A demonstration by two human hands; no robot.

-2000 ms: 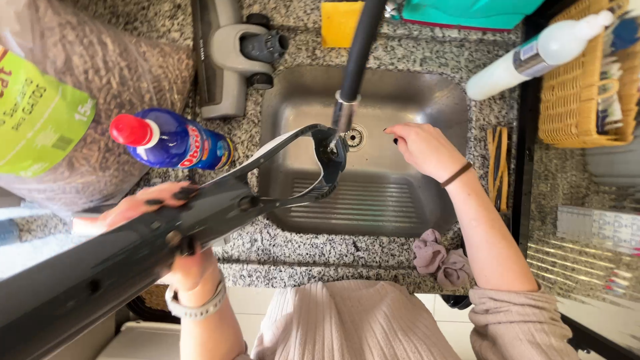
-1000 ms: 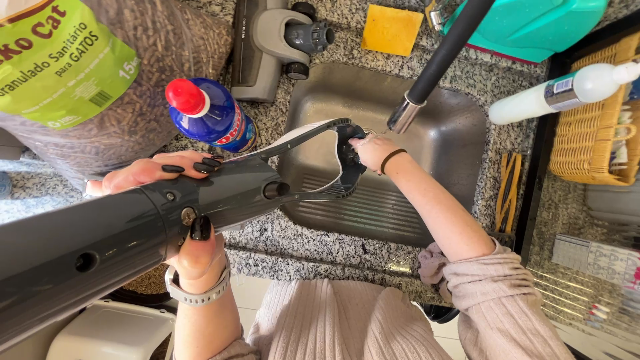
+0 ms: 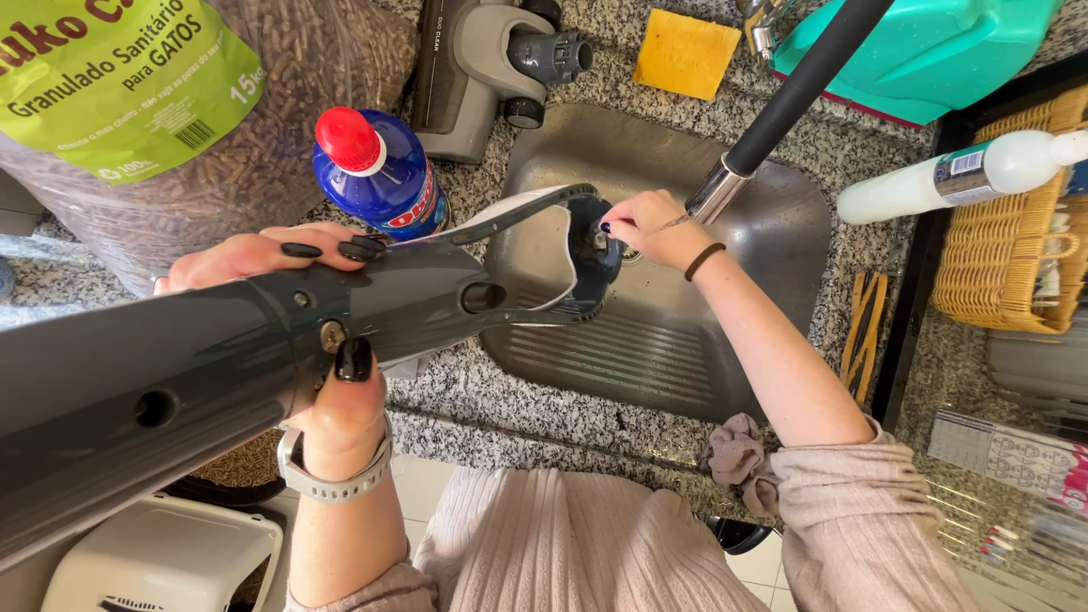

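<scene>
A long dark grey plastic appliance body (image 3: 408, 293), probably part of a vacuum cleaner, slants from the lower left to over the steel sink (image 3: 612, 361). My left hand (image 3: 340, 374) grips it, thumb near a round screw or button and fingers over the far side. Its open, looped end lies above the sink, and my right hand (image 3: 654, 225) touches the inside of that end with thumb and fingertips pinched together. Whether a small piece is between them cannot be told. The black faucet hose with its chrome spout (image 3: 722, 187) hangs just beyond my right hand.
Behind the appliance stand a blue bottle with red cap (image 3: 378, 183) and a bag of pellets (image 3: 340, 76). A grey vacuum floor head (image 3: 493, 68) and a yellow cloth (image 3: 687, 53) lie behind the sink. At right are a white bottle (image 3: 960, 178), a wicker basket (image 3: 994, 280) and a scrunchie (image 3: 735, 450).
Two seconds ago my right hand was apart from the looped end, over the sink; it has since moved left to touch it. My left hand has kept its hold.
</scene>
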